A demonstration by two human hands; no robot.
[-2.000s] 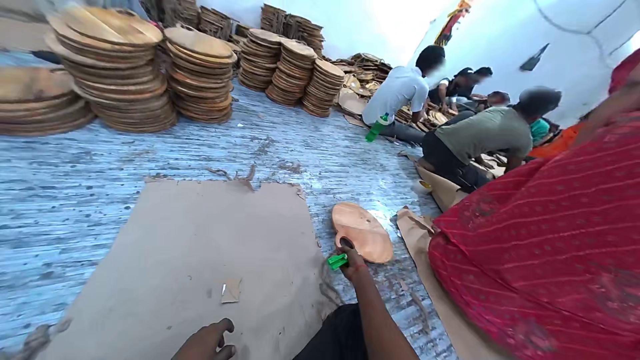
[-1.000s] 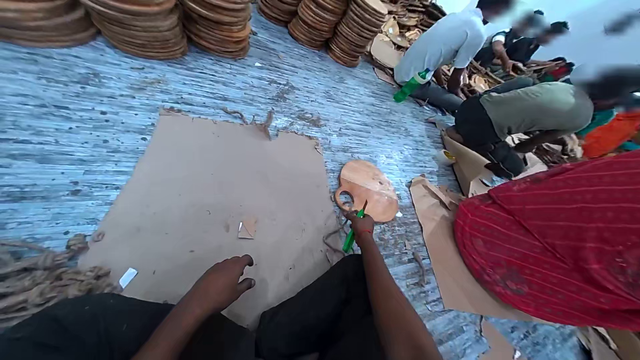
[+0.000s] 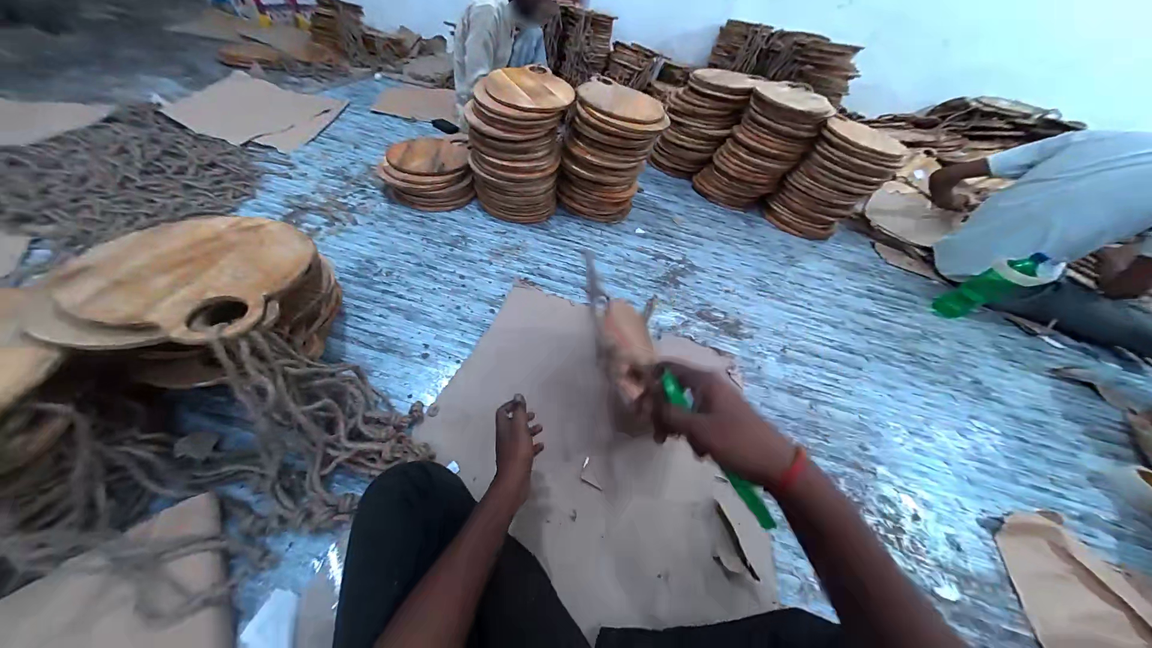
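My right hand [image 3: 706,414] grips a round wooden board [image 3: 627,346] near its handle end, and the same hand has a green tool [image 3: 751,499], its kind unclear, sticking out below the palm. The board is blurred and tilted up, seen nearly edge-on, with a rope strand beside it. It is held above a sheet of brown cardboard [image 3: 558,360] on the floor. Over the left part of that sheet, my left hand [image 3: 517,441] holds nothing that I can see, its fingers loosely bent and apart. A small scrap [image 3: 591,473] lies on the cardboard between my hands.
Wooden boards with ropes [image 3: 216,279] are piled at my left, beside more tangled rope [image 3: 117,171]. Tall stacks of round boards [image 3: 515,144] stand ahead. One person [image 3: 1035,207] sits at the right near a green bottle [image 3: 990,286]; another [image 3: 490,45] is behind the stacks.
My right hand has lifted the board off the floor beside the cardboard and brought it over the sheet. The view has swung far to the left.
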